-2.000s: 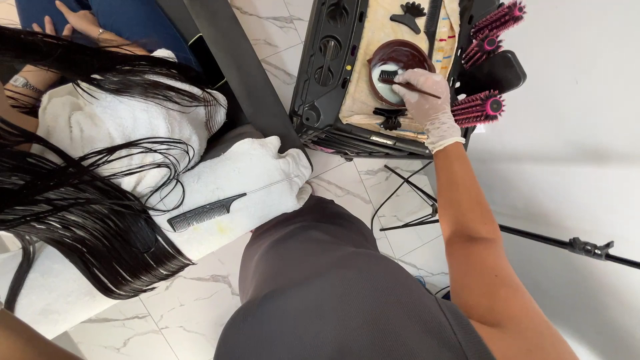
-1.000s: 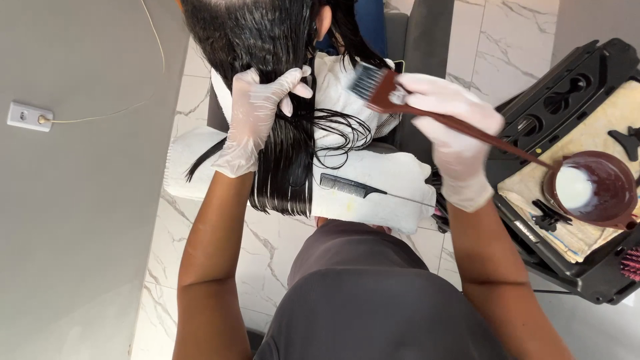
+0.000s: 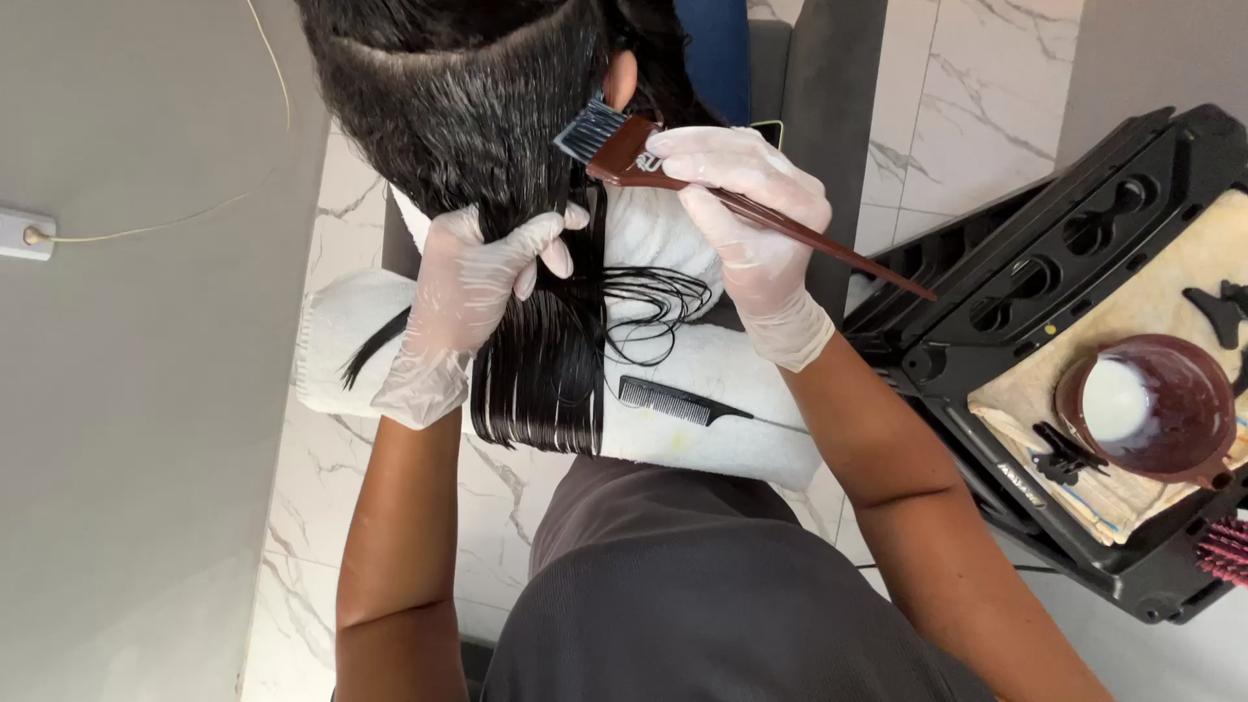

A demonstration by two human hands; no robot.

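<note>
My left hand, in a pale disposable glove, grips a section of a seated person's long dark hair below the nape. In my gloved right hand is a brown tint brush. Its dark bristles carry some whitish product and lie against or close beside the hair near the ear. The wet lengths hang over a white towel, on which a black tail comb rests below my hands. A brown bowl of white cream stands on the cart at the right.
On the black cart, a stained cloth lies under the bowl and black hair clips. A pink round brush is at the cart's lower edge. The grey wall at left has a socket with a thin cable.
Two seconds ago my right hand held the brush in the bowl. It has since come to the hair beside the ear. My left hand, out of view then, now grips the hair. The view has swung right.
</note>
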